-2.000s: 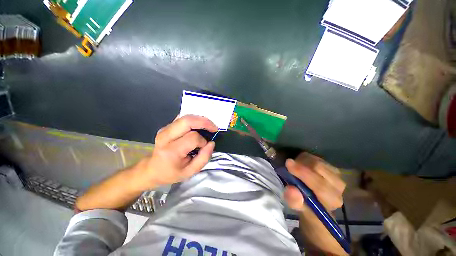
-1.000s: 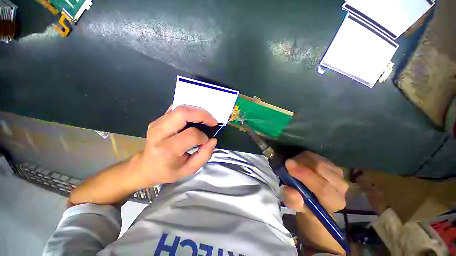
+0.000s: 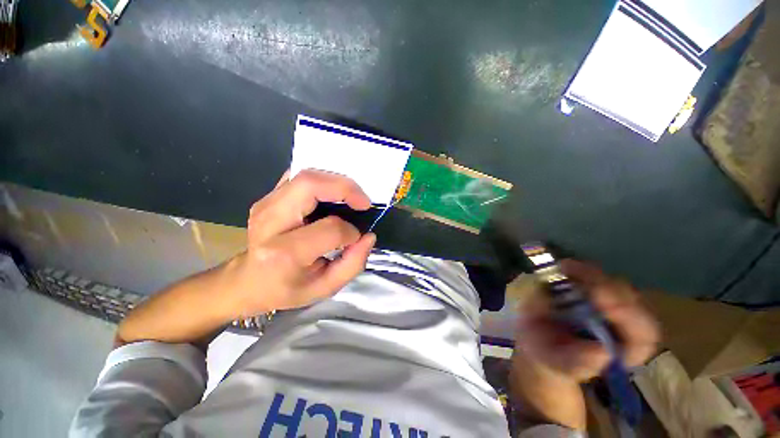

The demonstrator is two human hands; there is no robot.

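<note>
A white LCD module point(image 3: 346, 162) lies on the dark mat, joined by a small orange flex tab point(image 3: 403, 186) to a green circuit board point(image 3: 453, 195) on its right. Faint smoke hangs over the board. My left hand point(image 3: 312, 239) rests at the module's lower edge and pinches a thin strand of solder wire point(image 3: 381, 217), its end near the flex tab. My right hand point(image 3: 590, 321), blurred, holds the soldering iron point(image 3: 560, 287) to the lower right of the board, apart from it. The iron's tip is blurred.
White soldered assemblies point(image 3: 637, 68) overlap at the upper right, beside brown cardboard point(image 3: 742, 128). The ends of green boards point(image 3: 107, 10) with an orange flex point(image 3: 94, 31) show at the upper left. The bench's near edge point(image 3: 154, 218) runs below my left forearm.
My right hand has pulled the iron away from the flex tab, down and to the right. My left hand still holds the wire by the joint. The view has shifted slightly.
</note>
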